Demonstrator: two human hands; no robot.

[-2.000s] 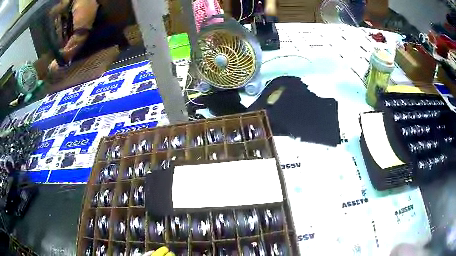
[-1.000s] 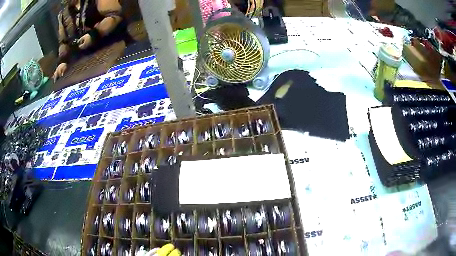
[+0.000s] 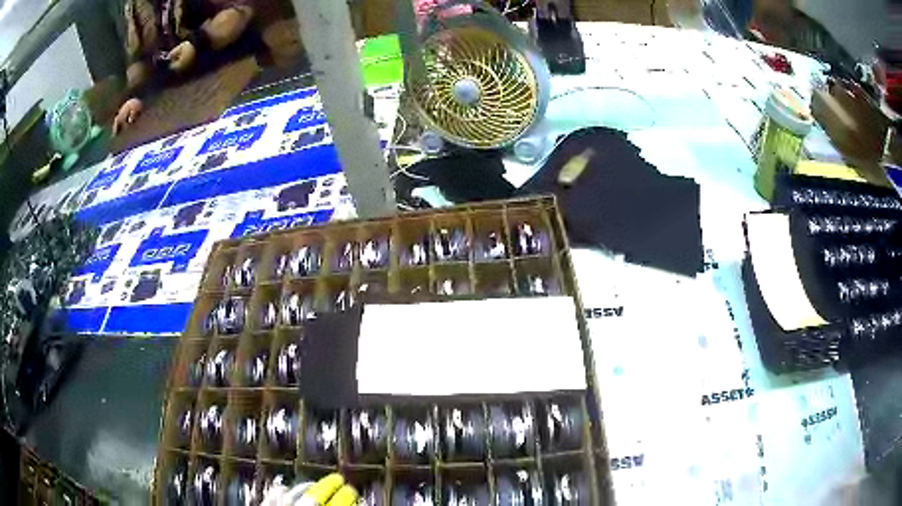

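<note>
A divided cardboard tray lies in front of me with glossy dark round parts upright in its cells. A black sheet with a white rectangle on it lies across the middle cells. My left hand, in a pale glove with yellow fingertips, is cut off by the bottom edge, over the tray's front cells. Whether it holds a part is hidden. A faint, blurred pale patch at the lower right edge may be my right hand; its state cannot be made out.
A desk fan and black cloth are behind the tray. A stack of black sheets, a black parts tray and a lidded bottle are at right. A dark heap is far left; a person sits behind.
The view has shifted, so the fan, bottle and black stack appear further right. The tray and sheet keep their arrangement. The gloved fingertips show slightly more at the bottom edge.
</note>
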